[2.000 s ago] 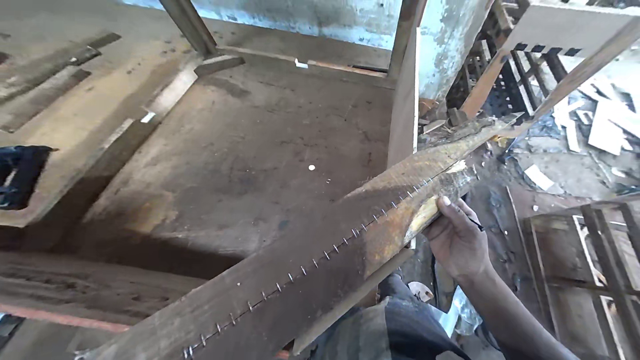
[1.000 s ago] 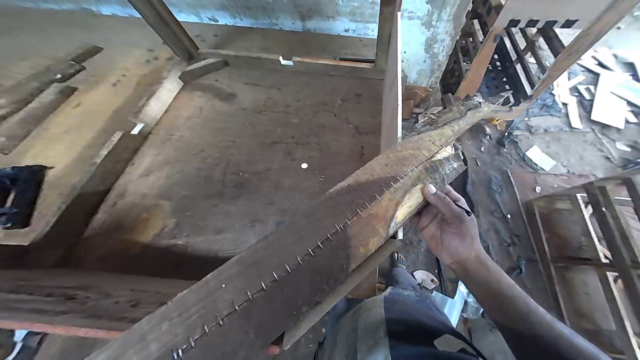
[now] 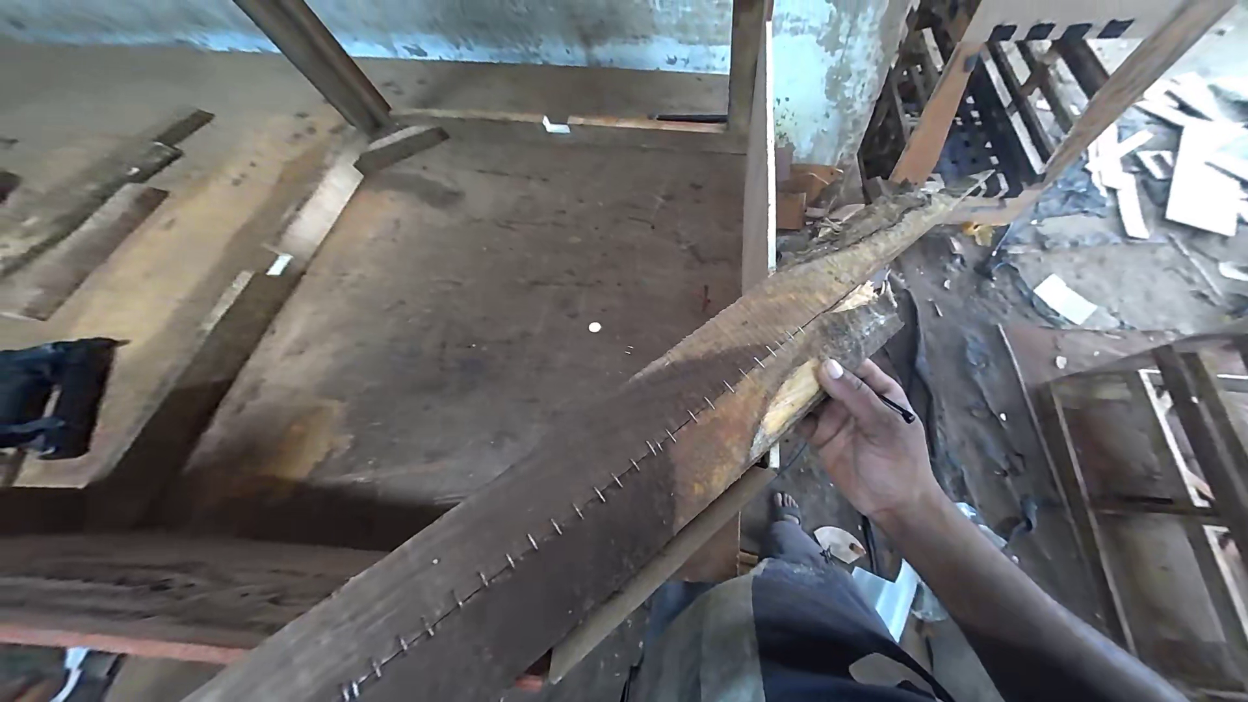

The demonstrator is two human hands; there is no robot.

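My right hand (image 3: 868,444) grips the edge of a long, rough-ended wooden plank (image 3: 604,468) near its split end, thumb on top. A thin black pen-like stick (image 3: 897,409) pokes out between the fingers of that hand. The plank lies slanted from the bottom left up toward the right, over a large brown wooden panel. A row of short cross marks (image 3: 597,493), which look like staples or stitches, runs along a seam in it. Pale bare wood shows beside my thumb. My left hand is out of view.
The brown panel (image 3: 507,253) has framing posts (image 3: 317,63) at its back. Loose wood strips (image 3: 88,244) and a black object (image 3: 58,395) lie at the left. Slatted wooden frames (image 3: 1150,487) stand on the right, with white scraps (image 3: 1204,175) on the floor. A painted wall (image 3: 585,34) is behind.
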